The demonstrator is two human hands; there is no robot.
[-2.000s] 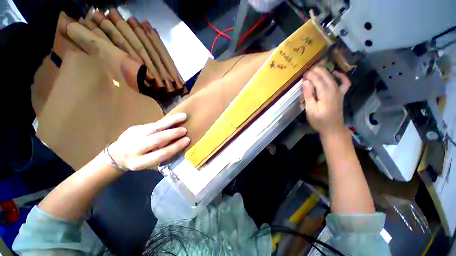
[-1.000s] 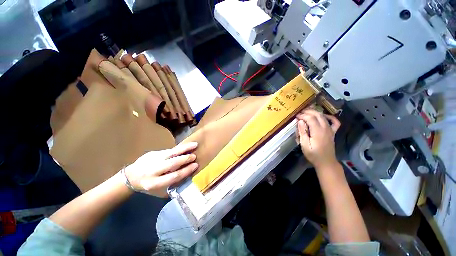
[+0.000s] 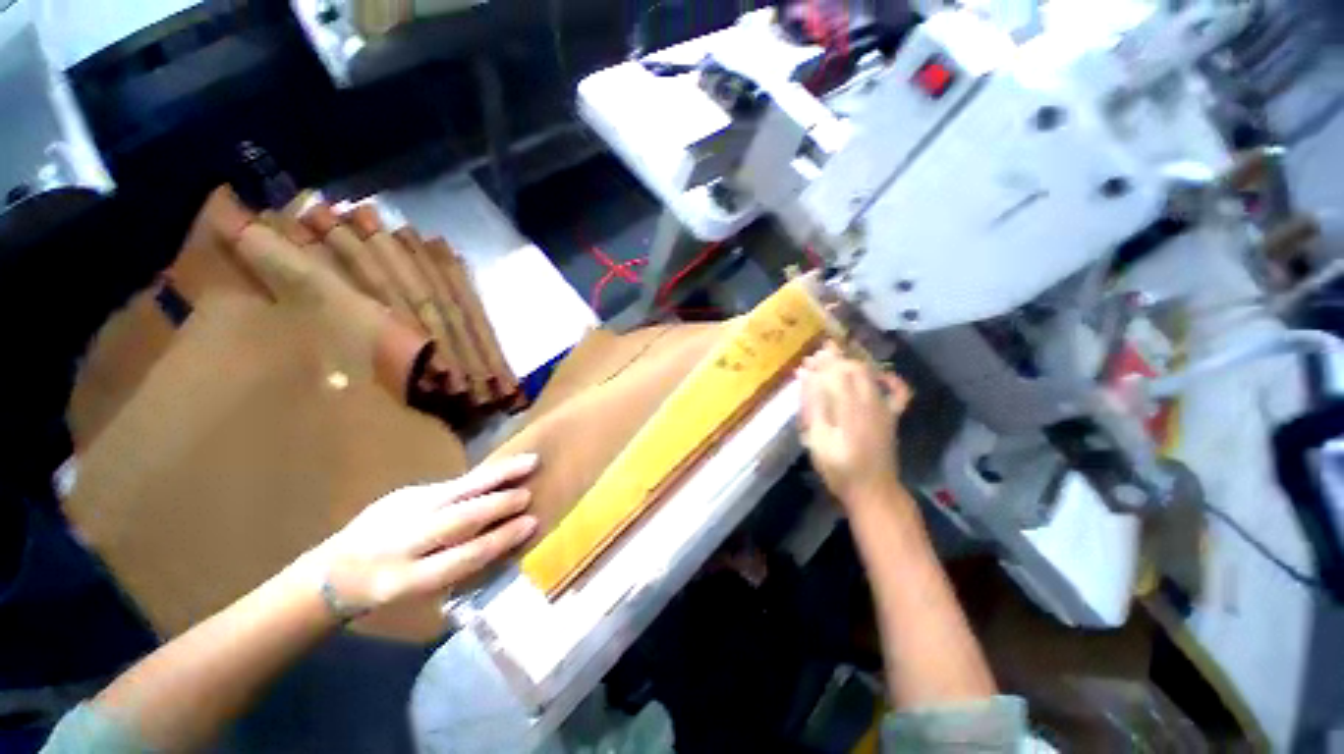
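Observation:
The yellow template (image 3: 681, 433) with black handwriting lies diagonally on the white arm bed (image 3: 590, 633), its far end at the sewing machine head (image 3: 1002, 192). A tan-brown piece (image 3: 590, 427) spreads out from under the template's left side. A thin dark-brown strip runs along the template's right edge. My left hand (image 3: 428, 545) lies flat on the brown piece near the template's near end, fingers slightly apart. My right hand (image 3: 851, 420) is at the template's far end, fingers bent at its edge; its fingertips are partly hidden and the picture is blurred.
A large tan sheet (image 3: 251, 457) and a row of rolled brown edges (image 3: 398, 280) lie to the left. Red wires (image 3: 627, 268) show behind the template. A grey machine part with a white plate (image 3: 1083, 538) stands right of my right hand. A white table (image 3: 1253, 486) is at the far right.
The camera view has shifted, showing more of the machine head and the table at right. Both hands stay at nearly the same places on the work.

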